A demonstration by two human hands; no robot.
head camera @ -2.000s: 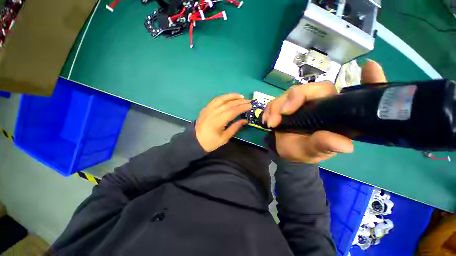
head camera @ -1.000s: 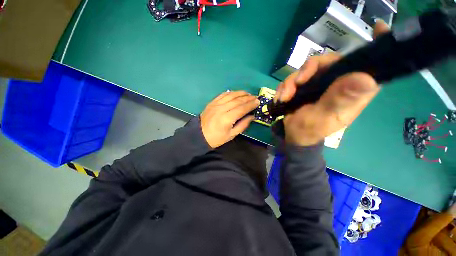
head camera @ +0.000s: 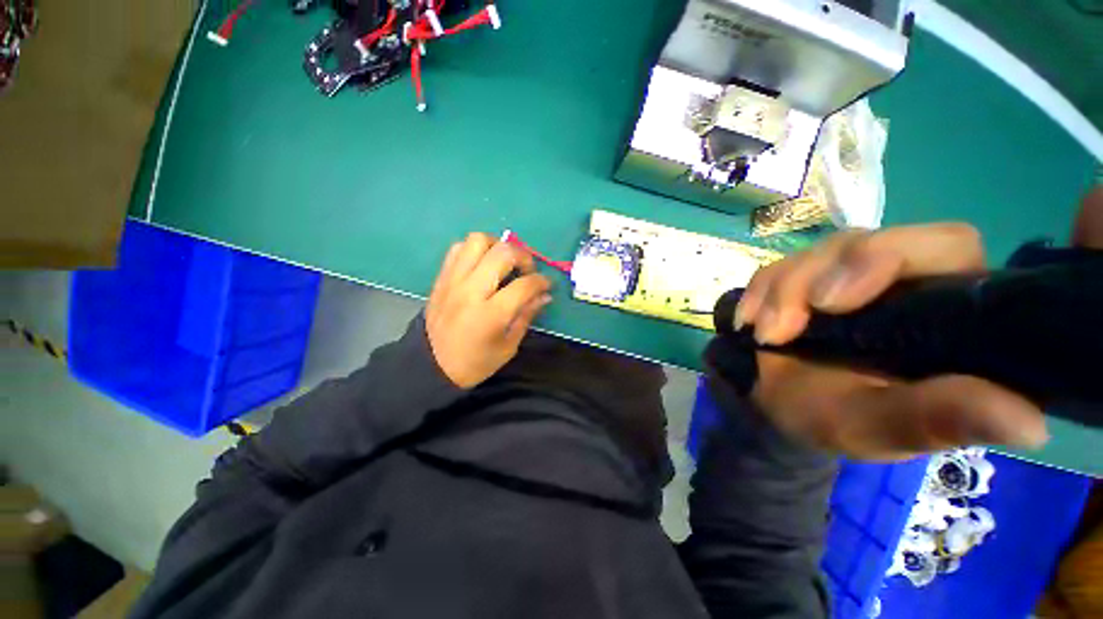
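Observation:
A small dark circuit board (head camera: 606,268) with a pale centre sits on the left end of the yellow fixture plate (head camera: 689,272). Its red lead (head camera: 532,250) runs left to a white plug by my left hand's fingertips. My left hand (head camera: 484,308) is left of the plate with fingers curled; whether it pinches the lead is unclear. My right hand (head camera: 865,345) grips the black electric screwdriver (head camera: 968,333) over the plate's right end, away from the board. The tip end is partly hidden by my fingers.
The metal screw feeder (head camera: 726,133) stands behind the plate, with a clear bag of brass-coloured parts (head camera: 835,181) at its right. Boards with red leads (head camera: 363,42) lie at the back left. A cardboard box (head camera: 91,133) is at far left. Blue bins (head camera: 194,327) sit below the bench edge.
The screwdriver and my right hand have moved right, off the board. My left hand has drawn back left from the board, uncovering it and its red lead. The view has shifted.

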